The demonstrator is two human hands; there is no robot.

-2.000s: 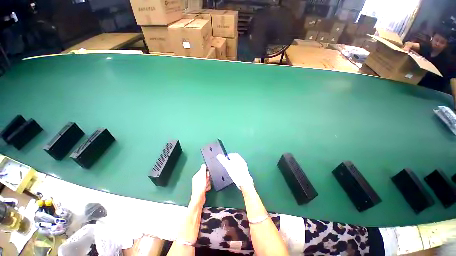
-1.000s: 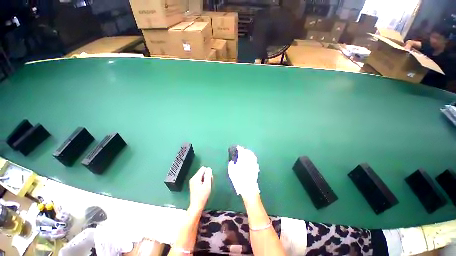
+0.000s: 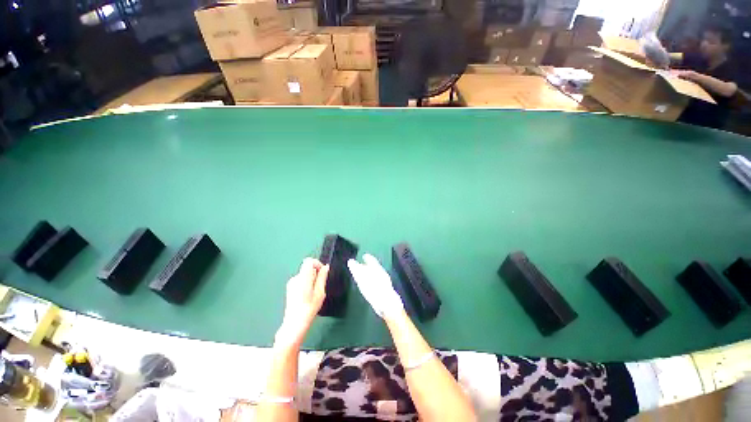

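Observation:
A black unit stands on the green belt in front of me, between my hands. My left hand is at its left side, fingertips against it; whether a small part is pinched there is too small to tell. My right hand, in a white glove, is at its right side with fingers extended and apart, holding nothing visible. Another black unit lies just right of my right hand, slots facing up.
More black units lie on the belt to the left and right. A side table at lower left holds a bag of small parts. Cartons stand behind the belt. A person at far right handles an open carton.
The unit handled earlier now stands to the right of my right hand. Both hands have moved left to the slotted unit that stood on the left. The other units have shifted slightly in view.

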